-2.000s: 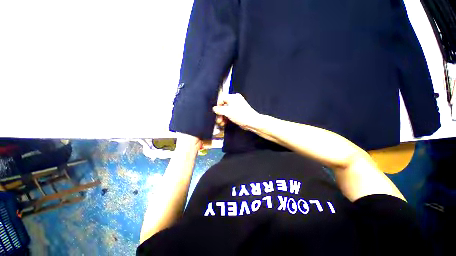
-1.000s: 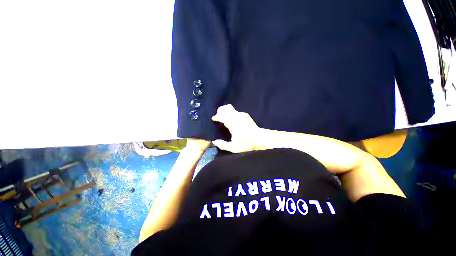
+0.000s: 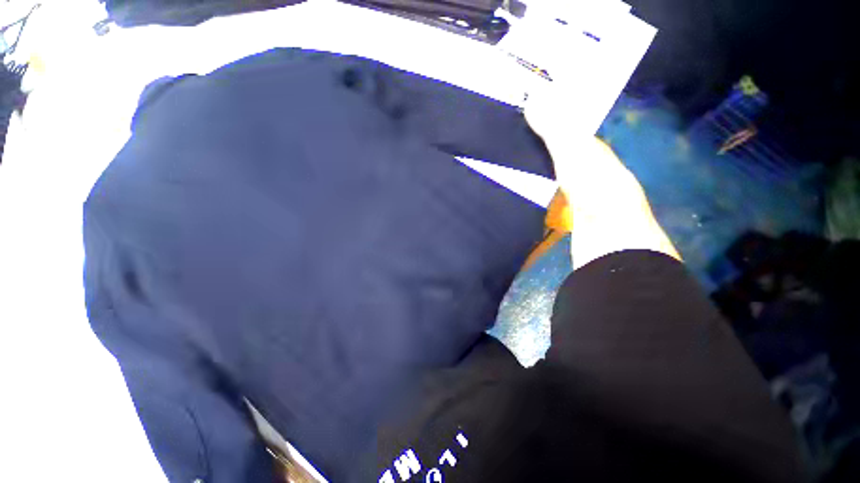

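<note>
A dark navy coat (image 3: 283,208) lies spread with its plain back up. One sleeve (image 3: 179,415) runs down to the lower left; the other sleeve (image 3: 490,132) points right, with a white gap between it and the body. My right hand (image 3: 549,124) is at this sleeve's end, blurred into the bright white, so its fingers and grip cannot be made out. A small brownish patch shows at the bottom edge beside the lower-left sleeve; it may be part of my left hand or arm, but I cannot tell.
The coat lies on a white table (image 3: 47,377). Dark items lie along the far edge, with white sheets (image 3: 603,47) at the corner. A yellow-orange stool (image 3: 558,215) stands by the right table edge. Beyond are blue floor (image 3: 651,179) and dark heaps.
The view has swung to the right and tilted. My right hand has left the button-cuffed sleeve and reached the other sleeve's end. My left hand has dropped mostly or wholly out of sight.
</note>
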